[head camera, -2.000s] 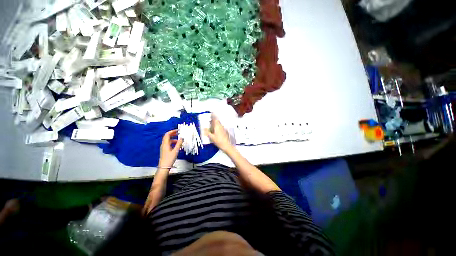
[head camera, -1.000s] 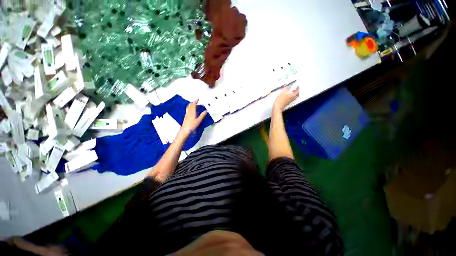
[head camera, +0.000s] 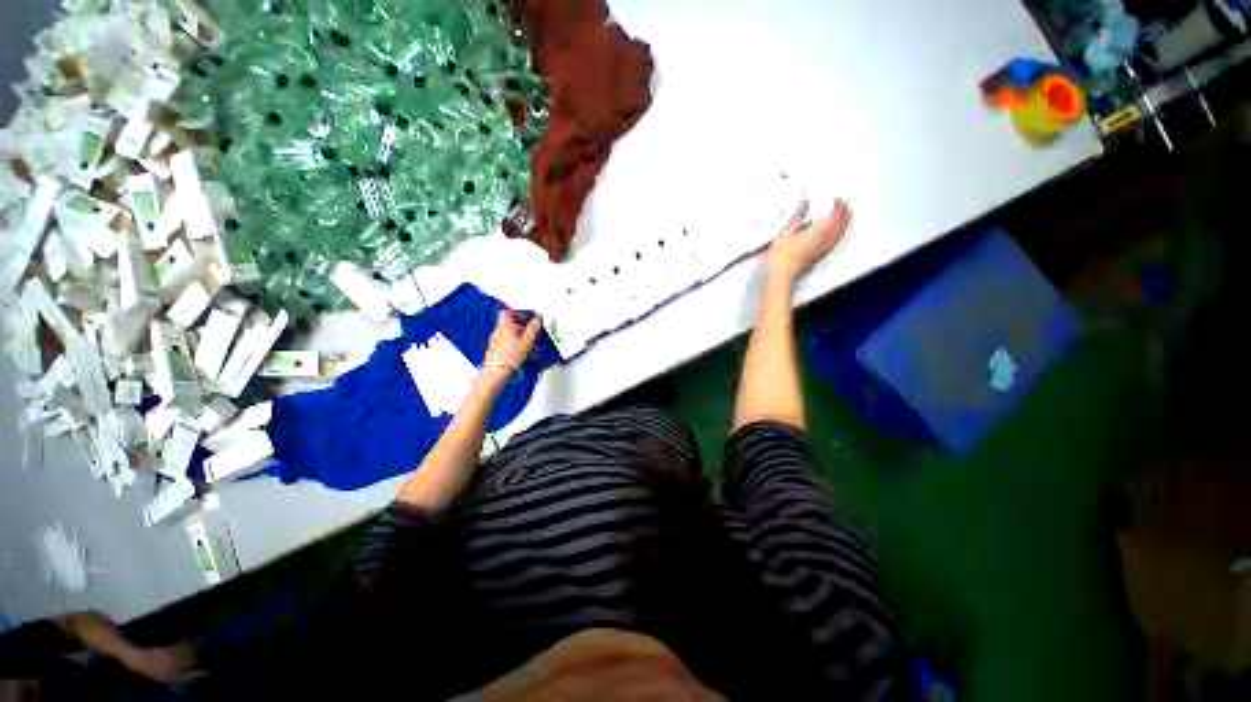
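A row of white cartons (head camera: 672, 263), side by side with small dark marks along it, lies slanting near the table's front edge. My right hand (head camera: 809, 240) is at the row's far right end, fingers apart. My left hand (head camera: 510, 340) is over the blue cloth (head camera: 357, 418), just left of the row's near end. Its fingers are bent, and whether they hold anything is hidden. A small stack of white leaflets (head camera: 439, 373) lies on the blue cloth beside my left wrist.
A pile of greenish clear bottles (head camera: 371, 137) lies behind, edged by a red-brown cloth (head camera: 583, 110). Loose white-green cartons (head camera: 124, 261) are heaped at left. An orange and blue tape dispenser (head camera: 1043, 103) sits at the right. A blue crate (head camera: 967, 343) is below the table. Another person's arm shows bottom left.
Both hands have left the leaflet stack, which stays on the cloth. My right hand has moved out to the row's right end. My left hand's fingers have drawn closer together. The view has turned.
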